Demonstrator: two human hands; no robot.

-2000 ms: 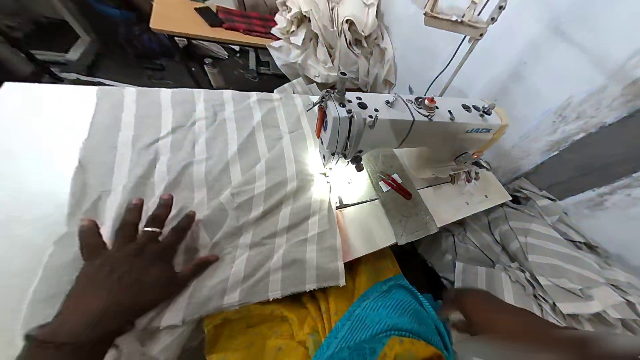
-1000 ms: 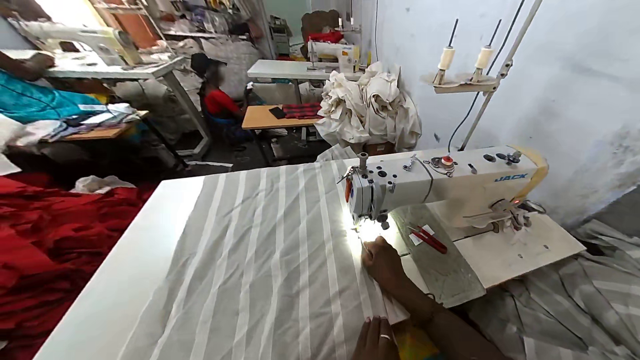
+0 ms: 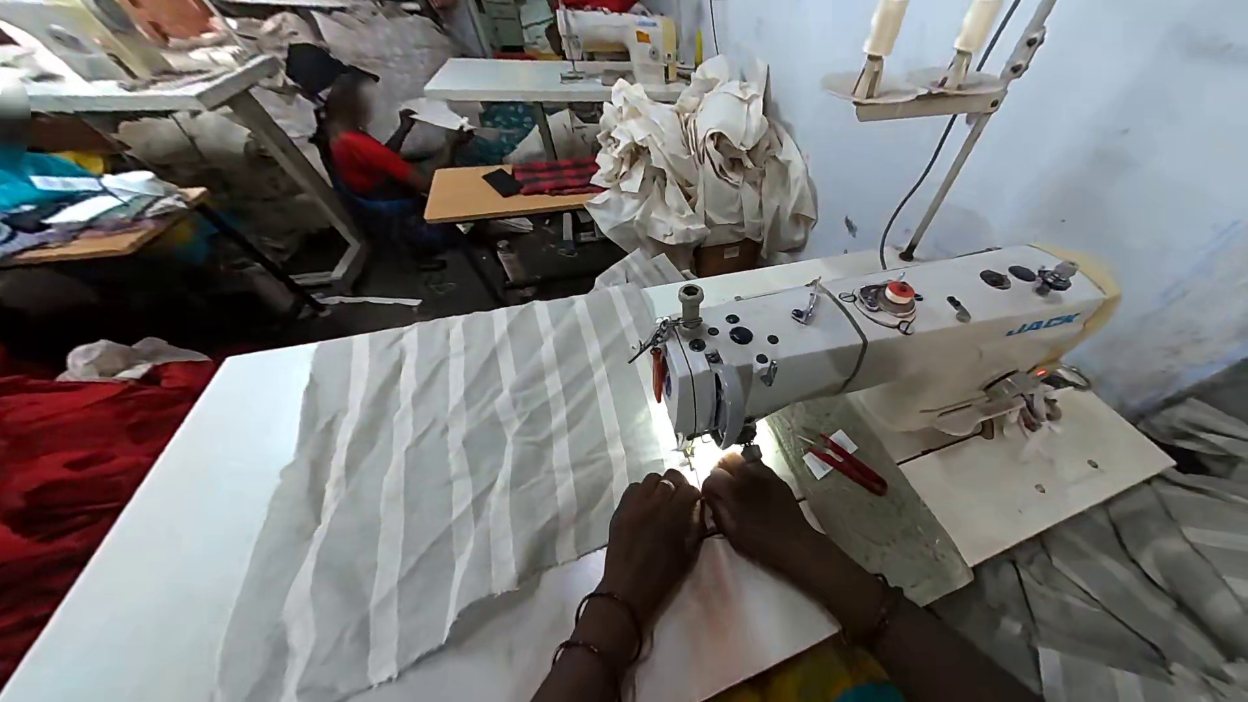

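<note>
Grey-and-white striped fabric (image 3: 458,468) lies over the white sewing table, its right edge under the lit needle area of a Jack industrial sewing machine (image 3: 799,341). My left hand (image 3: 655,522), with a ring, is closed on the fabric's edge just in front of the presser foot. Close beside it, my right hand (image 3: 756,507) has its fingers curled by the needle; the fingertips of both hands are partly hidden, and what the right one pinches cannot be made out. Red-handled thread snips (image 3: 850,465) rest on a grey-green plate right of my right hand.
A thread stand (image 3: 916,97) rises behind the machine. Striped fabric (image 3: 1150,575) is heaped at the right, red cloth (image 3: 88,468) at the left. Cream cloth (image 3: 702,161) is piled behind the table. A seated person (image 3: 366,156) is at the back left, with other machines around.
My left hand, flat on the fabric two seconds ago, is now at the needle area. My right hand has come up from the lower right to the needle. The view has swung upward since the first frame.
</note>
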